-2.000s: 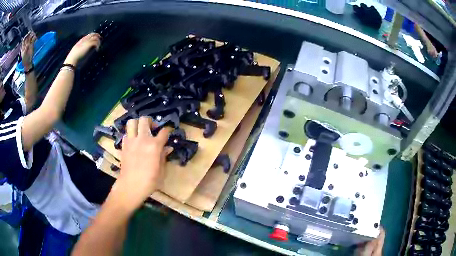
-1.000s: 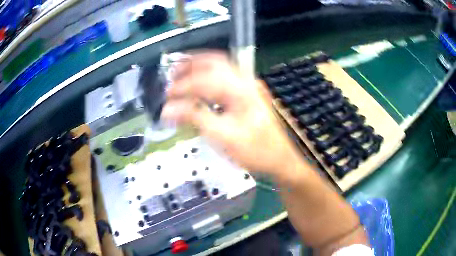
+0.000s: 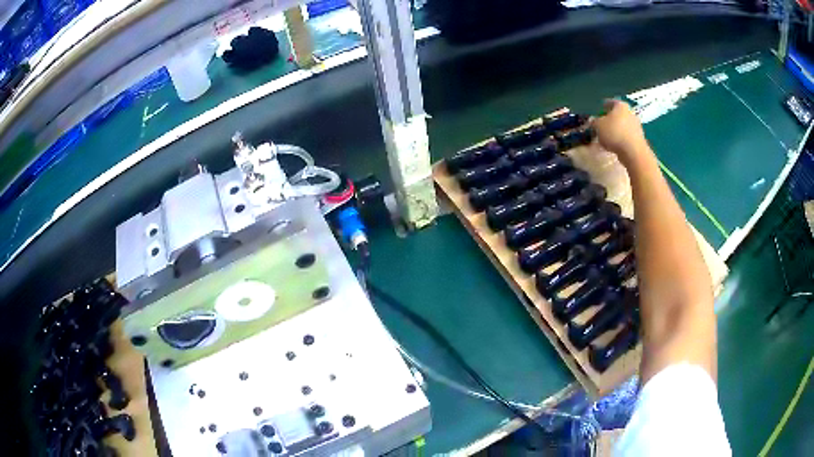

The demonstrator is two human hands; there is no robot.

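Note:
My right hand (image 3: 618, 130) is at the far end of the rows on the right. Its fingers are closed around the end of a black plastic handle (image 3: 576, 137), which lies at the back row; the palm side is hidden. Other black handles (image 3: 535, 210) lie in neat rows on a tan cardboard sheet (image 3: 582, 375). My forearm covers part of the sheet's right side. The silver fixture (image 3: 268, 379) stands at the left, with no handle in its locating blocks (image 3: 290, 428). My left hand is out of the picture.
A jumbled pile of black handles (image 3: 76, 375) lies at far left. An upright metal post (image 3: 397, 107) stands between fixture and rows. Clear looped tubing (image 3: 312, 174) is behind the fixture. A black cable (image 3: 428, 330) crosses the bench. Blue film (image 3: 616, 406) shows below the sheet.
The view has swung right, away from the left pile. My right hand has moved from over the fixture, with a dark part, to the far end of the rows. My left hand has left the picture.

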